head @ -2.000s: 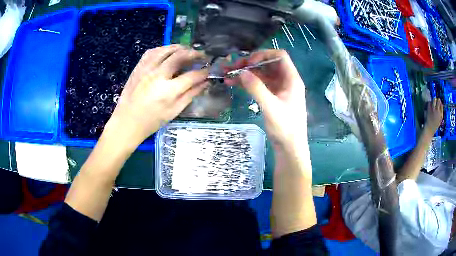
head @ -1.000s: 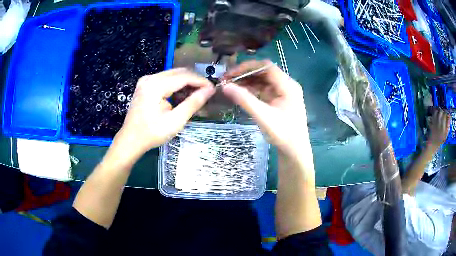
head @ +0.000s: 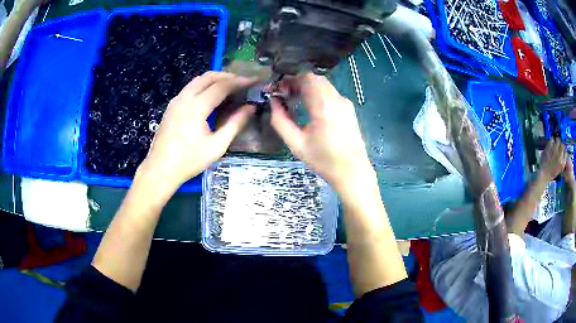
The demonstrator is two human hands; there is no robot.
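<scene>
My left hand (head: 192,123) is at the press base, thumb and fingertips close together by a small dark piece; its hold is unclear. My right hand (head: 322,129) is just right of it, fingers pinched on a small silvery shaft (head: 273,94) under the ram of the press (head: 319,35). The fingers hide most of the shaft and the fixture. The clear plastic box (head: 331,221) stands below my hands, full of silvery rods with a white paper slip (head: 245,211) on them.
The blue tray of dark rings (head: 223,38) is left, beside a blue tray (head: 47,113) holding one rod. The wrapped press lever (head: 464,135) runs down the right. Loose rods (head: 355,79), a clear lid (head: 436,129) and more blue trays lie right. Another person's hand (head: 552,158) is at far right.
My right hand has moved up and left to the fixture. The rod that slanted across its fingers no longer shows at that slant. My left hand has shifted slightly up and left.
</scene>
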